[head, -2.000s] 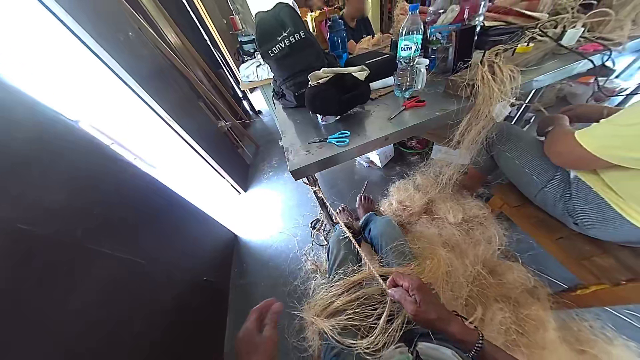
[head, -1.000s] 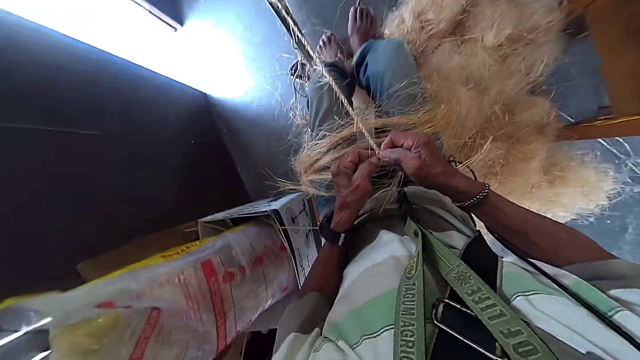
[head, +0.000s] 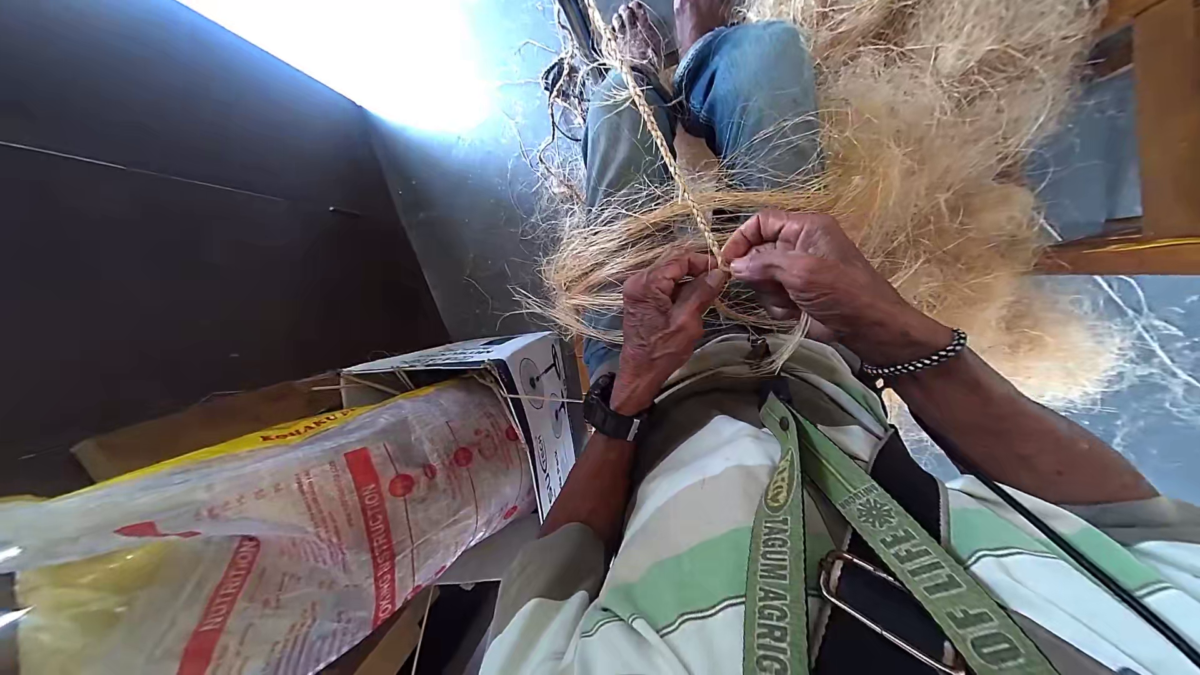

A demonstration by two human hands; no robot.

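A braided cord of pale plant fiber (head: 664,150) runs from the top of the view, between my knees, down to my fingertips. My left hand (head: 664,314) and my right hand (head: 814,272) pinch its lower end, their fingertips almost touching. Loose strands hang below my right hand. Across my lap, just beyond the hands, lies a bundle of straight fibers (head: 600,258). A big heap of tangled fiber (head: 937,141) covers the floor to the right of my legs. Where the cord's far end is fixed cannot be seen.
At my left stand an open cardboard box (head: 539,394) and a printed plastic bag (head: 309,516). A dark panel (head: 187,216) rises at the left. Wooden framing (head: 1162,122) is at the right edge. A green lanyard (head: 783,553) hangs over my striped shirt.
My left hand, apart from the cord two seconds ago, has come to its lower end beside my right hand and stays there. The view has tilted down, and the table has left it.
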